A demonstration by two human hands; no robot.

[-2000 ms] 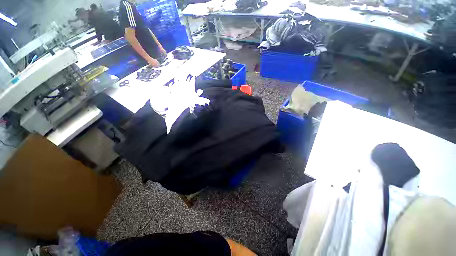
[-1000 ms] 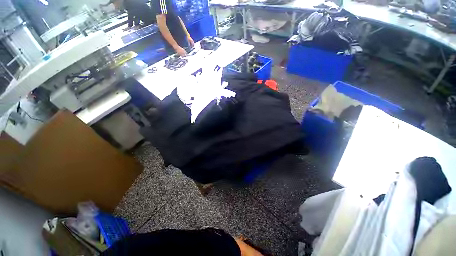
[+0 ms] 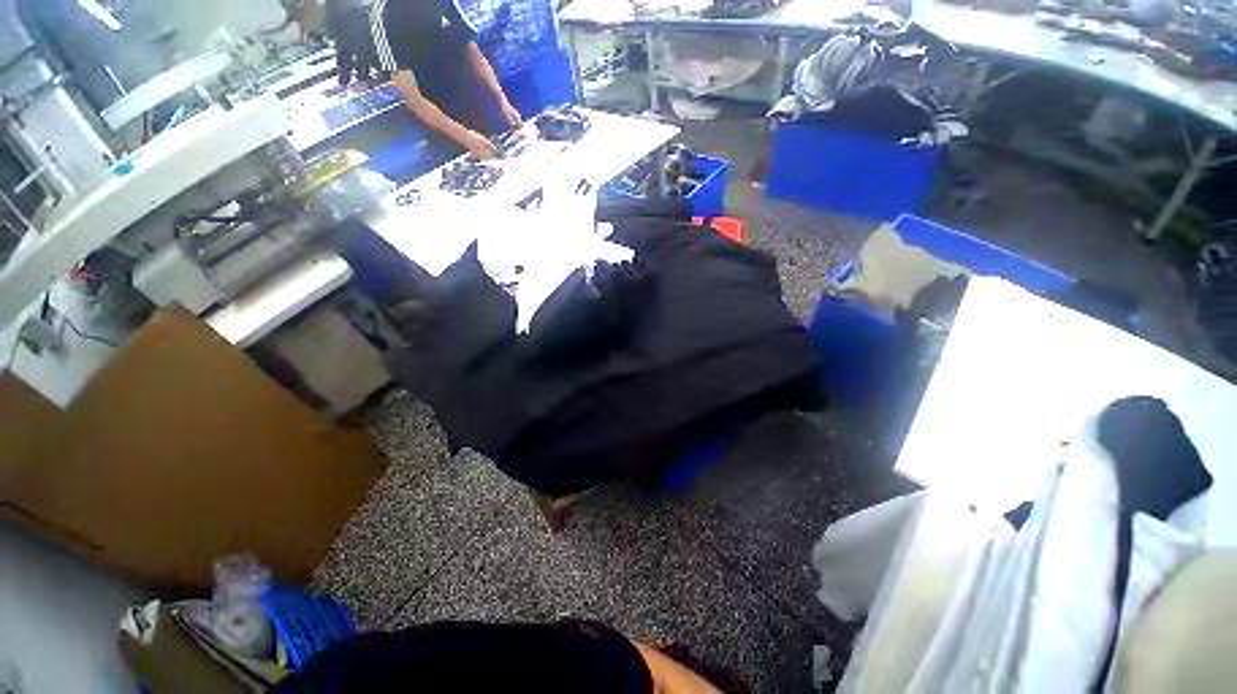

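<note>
Neither of my hands shows. A black sleeve (image 3: pixel 475 660) with a bit of bare skin at its right end lies along the bottom edge, and its hand is cut off. At the lower right, long white pieces (image 3: pixel 1072 556) with a thin dark stripe lie lengthwise, partly over a white board (image 3: pixel 1011 373). A rounded black part (image 3: pixel 1153 454) is at their far end. The cream end of the sleeve board (image 3: pixel 1187 630) shows at the right edge, cut off by the frame.
A black cloth heap (image 3: pixel 651 366) with white pieces (image 3: pixel 543 258) on top stands mid-view. A blue crate (image 3: pixel 868 346) is beside the white board. Brown cardboard (image 3: pixel 204 447) and a blue basket (image 3: pixel 309 617) are at left. A person (image 3: pixel 434 68) works at a far white table (image 3: pixel 631 132).
The view has swung left, so the board, white pieces and black heap sit further right in the picture. More of the basket and cardboard shows. The far person's body has leaned slightly.
</note>
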